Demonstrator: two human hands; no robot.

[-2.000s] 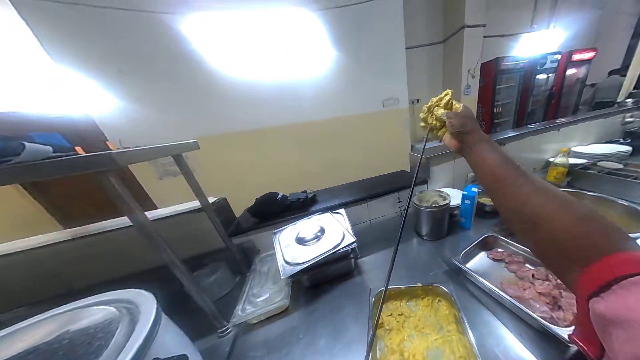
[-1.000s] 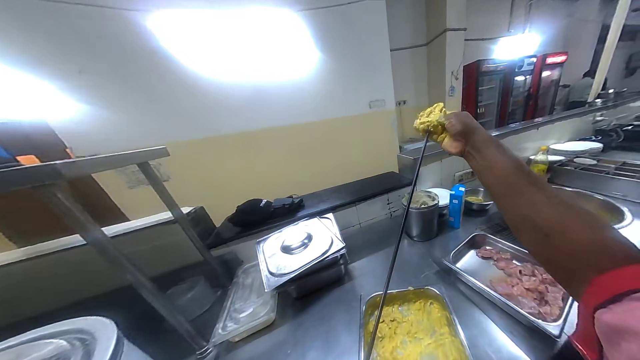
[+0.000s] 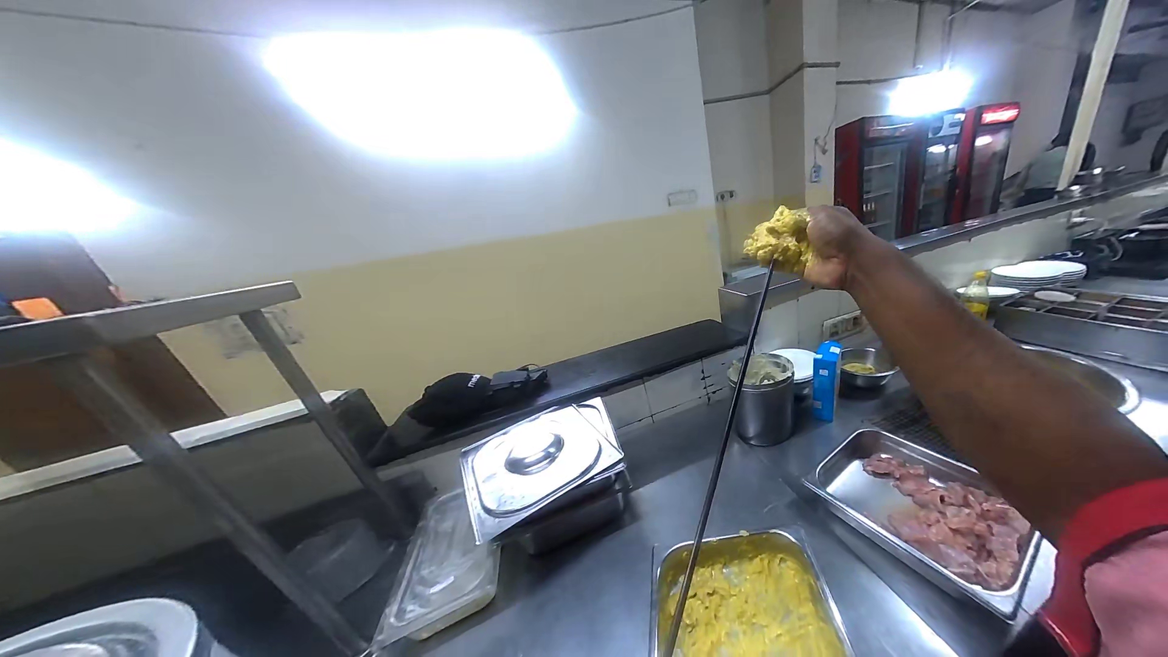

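My right hand (image 3: 826, 245) is raised at the right of centre, closed around yellow-coated food pieces (image 3: 777, 239) at the top of a long metal skewer (image 3: 721, 456). The skewer slants down to a steel pan of yellow marinade with pieces (image 3: 753, 607) at the bottom edge; its lower end is out of view. A steel tray (image 3: 844, 474) holding raw pink meat pieces (image 3: 958, 520) lies below my right forearm. My left hand is not in view.
A lidded steel container (image 3: 538, 456) and a clear-lidded tub (image 3: 447, 566) stand left of the pan. Behind are a steel pot (image 3: 765, 411), a blue carton (image 3: 826, 381) and a steel bowl (image 3: 867, 368). A metal frame (image 3: 228, 511) rises at left. A person (image 3: 1045, 171) is far back.
My right hand stays raised at the skewer's top with the yellow food. The yellow clump sits slightly differently around the skewer. The view has shifted a little.
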